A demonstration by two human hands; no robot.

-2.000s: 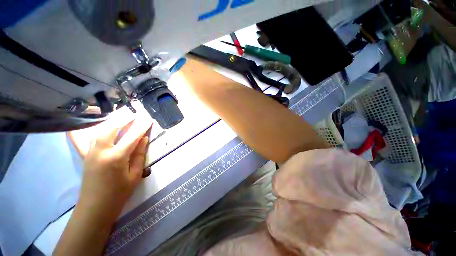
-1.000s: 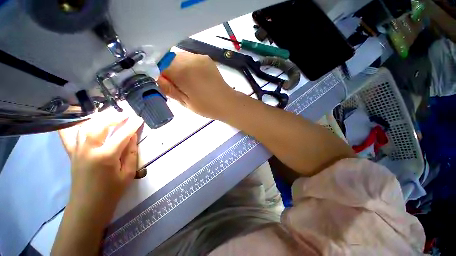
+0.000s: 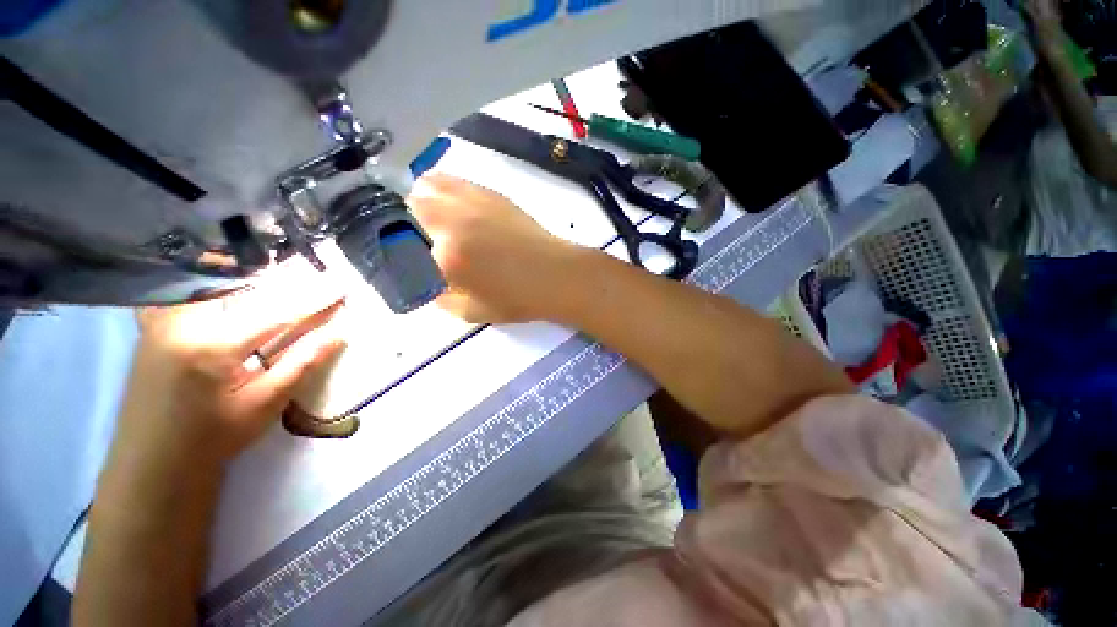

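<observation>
The white sewing machine head (image 3: 490,61) fills the top left, with its small metal needle-area parts (image 3: 331,172) and a grey ribbed attachment (image 3: 398,260) below. My left hand (image 3: 221,361) lies palm down with fingers spread at the left of the needle area, a ring on one finger. Pale, glaring fabric (image 3: 49,392) lies at the left, beside and partly behind this hand. My right hand (image 3: 472,245) is just right of the attachment, its fingertips partly hidden behind it. Lamp glare hides the fabric edge and whether either hand grips it.
Black shears (image 3: 588,165), a tape roll (image 3: 704,190), a green-handled tool (image 3: 643,137), a thin red tool (image 3: 570,108) and a black flat rectangle (image 3: 753,123) lie right of the head. A ruler (image 3: 429,484) edges the table. A scrap basket (image 3: 949,294) stands right. Another person's arm (image 3: 1072,98) shows top right.
My left hand has moved left and down, uncovering the brown notch. My right hand, beyond the attachment two seconds ago, has drawn back toward the table's front edge.
</observation>
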